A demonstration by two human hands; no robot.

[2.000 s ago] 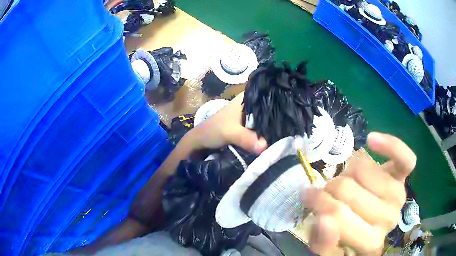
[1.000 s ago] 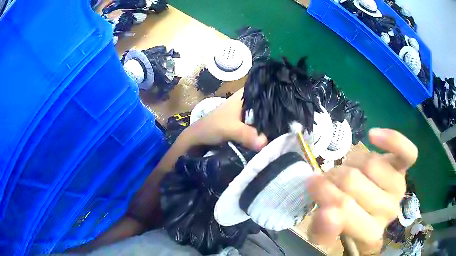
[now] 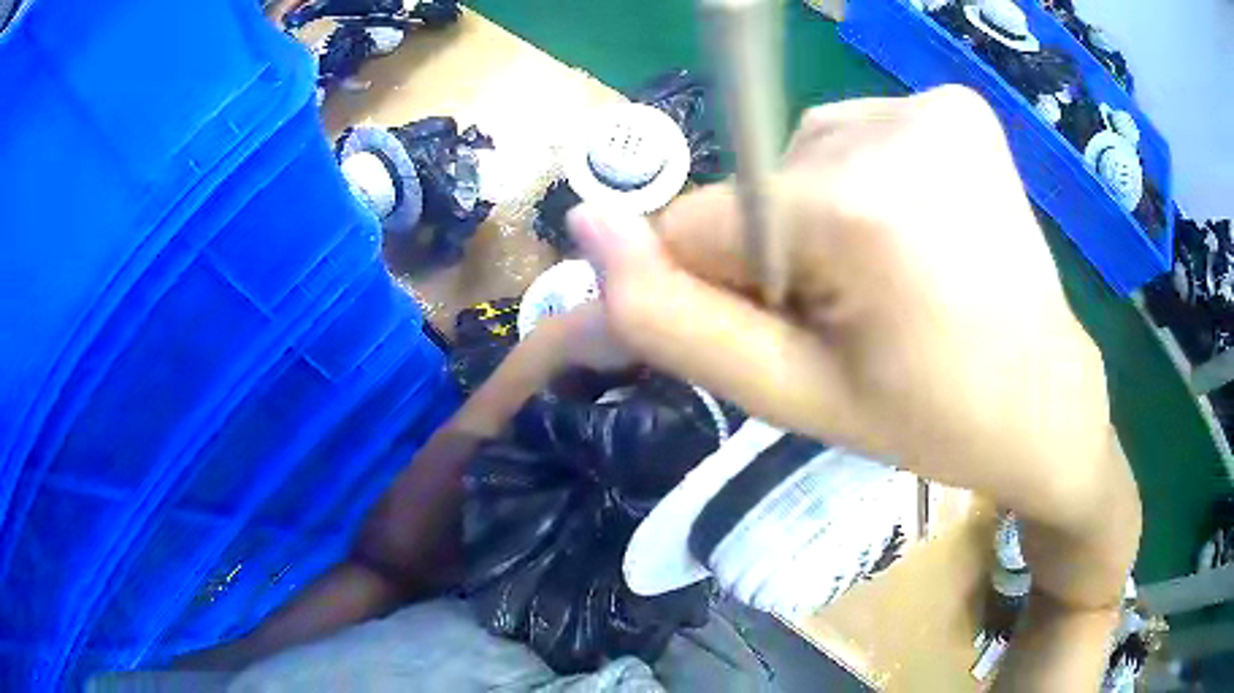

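Observation:
The figure (image 3: 575, 521) lies low in front of me, its glossy black part downward and its white hat (image 3: 798, 521) with black band to the right. My left hand (image 3: 568, 345) holds the figure from the left; its fingers are mostly hidden behind my right hand. My right hand (image 3: 907, 284) is raised large across the centre, slightly blurred, in front of the figure's head, which it hides. It grips the small brush (image 3: 747, 136), whose pale handle points up; the brush tip is not visible.
Blue crates (image 3: 176, 339) stand stacked close at my left. Several hatted figures (image 3: 627, 156) lie on the tan bench (image 3: 508, 68). Beyond is the green belt (image 3: 582, 34). A blue crate (image 3: 1069, 203) of figures stands at the upper right.
My right hand has moved up and left from the hat's right side, turning so the brush handle points up. It now covers the figure's head. The hat has shifted slightly right.

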